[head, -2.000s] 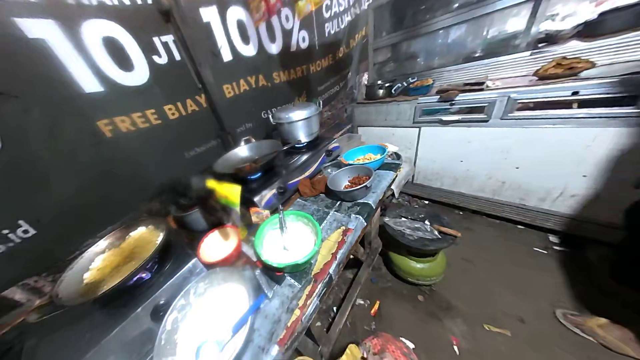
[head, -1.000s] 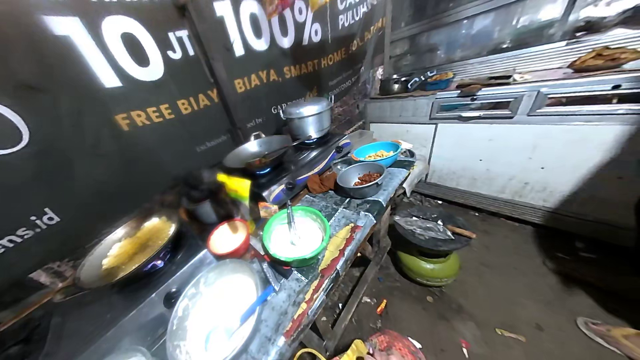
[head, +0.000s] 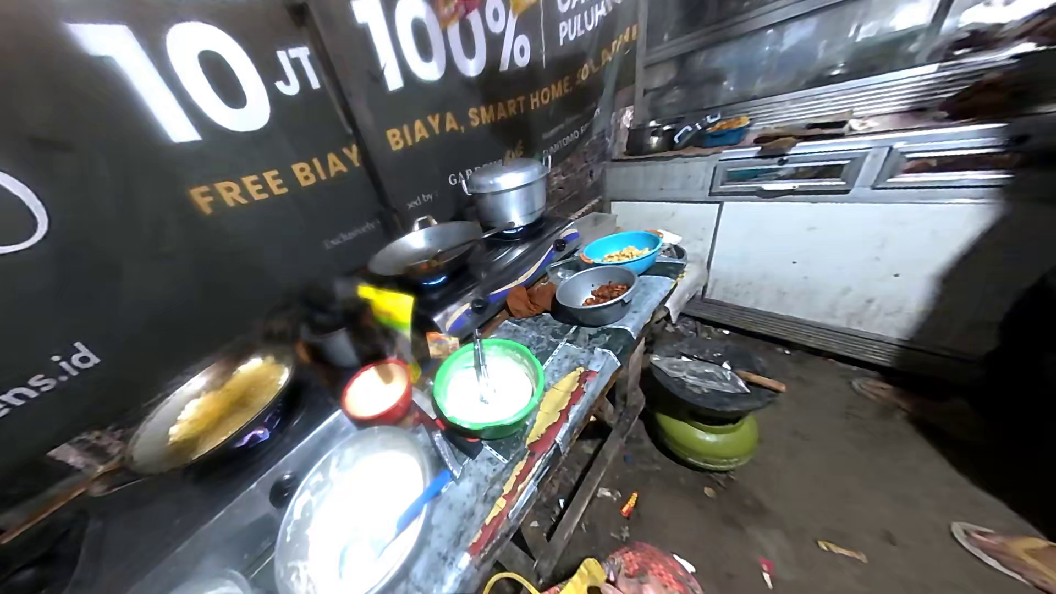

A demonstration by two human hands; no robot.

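Observation:
Neither my left hand nor my right hand shows in the head view. Food fries in oil in a wok (head: 216, 408) at the left, over a lit burner. A large metal basin (head: 305, 511) of white stuff, with a blue-handled utensil (head: 425, 501) in it, stands at the bottom. Behind it are a red bowl (head: 350, 410) and a green bowl (head: 535, 396), which holds white batter and a metal whisk (head: 479, 355). Farther back stand a grey bowl (head: 569, 309) with reddish-brown pieces and a blue basin (head: 594, 252) with pale pieces.
A second wok (head: 396, 260) and a lidded aluminium pot (head: 510, 198) sit on a gas stove (head: 528, 276). A green gas cylinder (head: 709, 441) stands on the floor under a dark pan (head: 718, 396). A person's sandalled foot (head: 1011, 553) is at the lower right, before a white cabinet (head: 808, 256).
The view has shifted slightly. At the right edge, the person's foot shows less than two seconds ago.

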